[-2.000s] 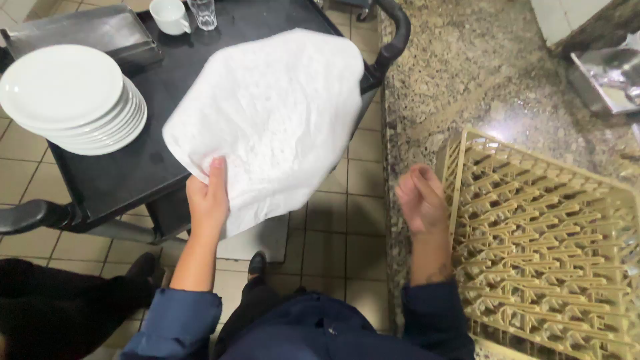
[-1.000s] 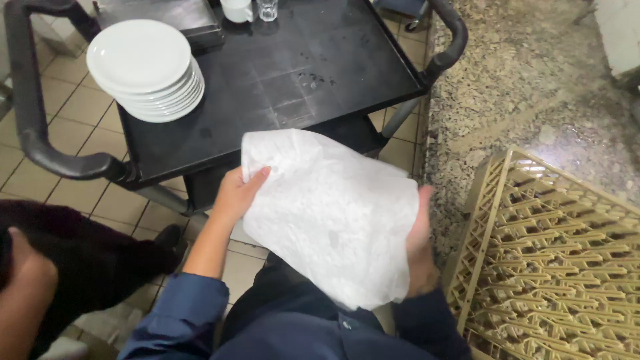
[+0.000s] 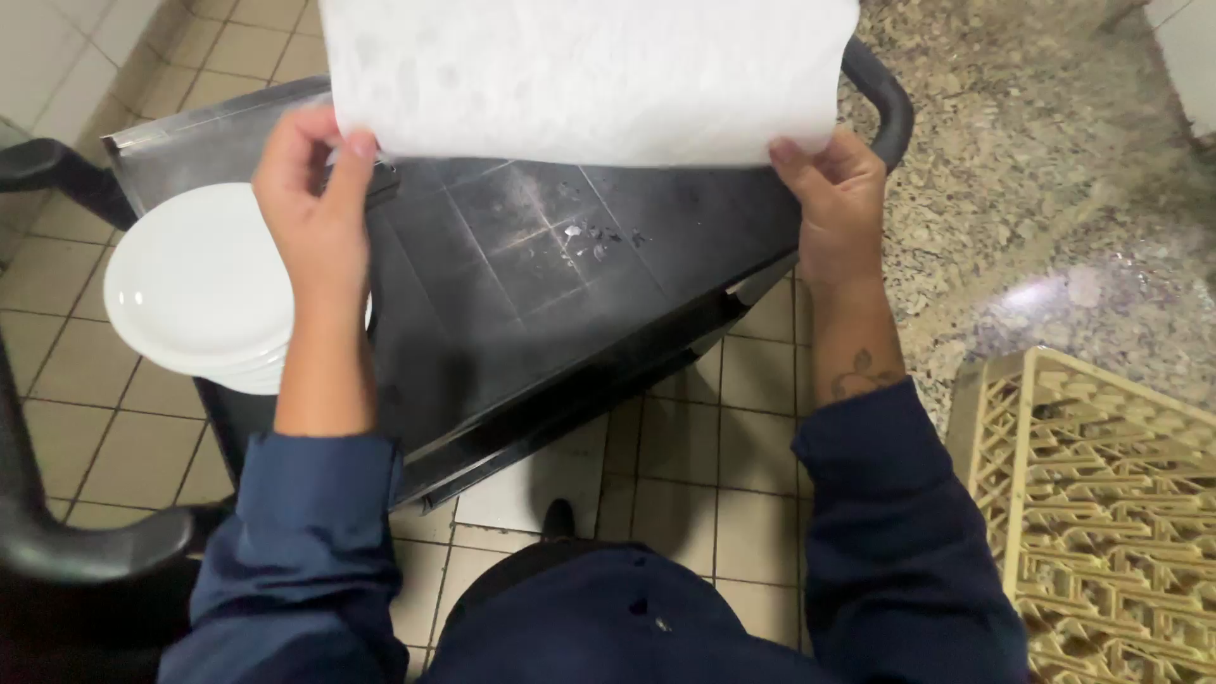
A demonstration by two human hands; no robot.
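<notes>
A white cloth [image 3: 589,81] is stretched between my two hands above a black utility cart [image 3: 532,275]; its far part runs out of the view at the top. My left hand [image 3: 318,180] pinches the near left corner between thumb and fingers. At the near right corner, my right hand [image 3: 836,199] grips the cloth in the same way. A stack of white plates [image 3: 204,275] stands on the left of the cart, partly behind my left wrist. Small wet-looking spots lie on the cart top below the cloth.
A speckled stone counter [image 3: 1007,190] runs along the right, with a beige plastic dish rack [image 3: 1121,532] on it. Behind the plates is a metal tray [image 3: 199,142]. Black cart handles [image 3: 104,546] curve out at the left and at the back right. Tiled floor shows below.
Two seconds ago only my left hand held the cloth; now both hands hold it by corners. Since one second ago the cloth has been raised away from my body and spread over the cart.
</notes>
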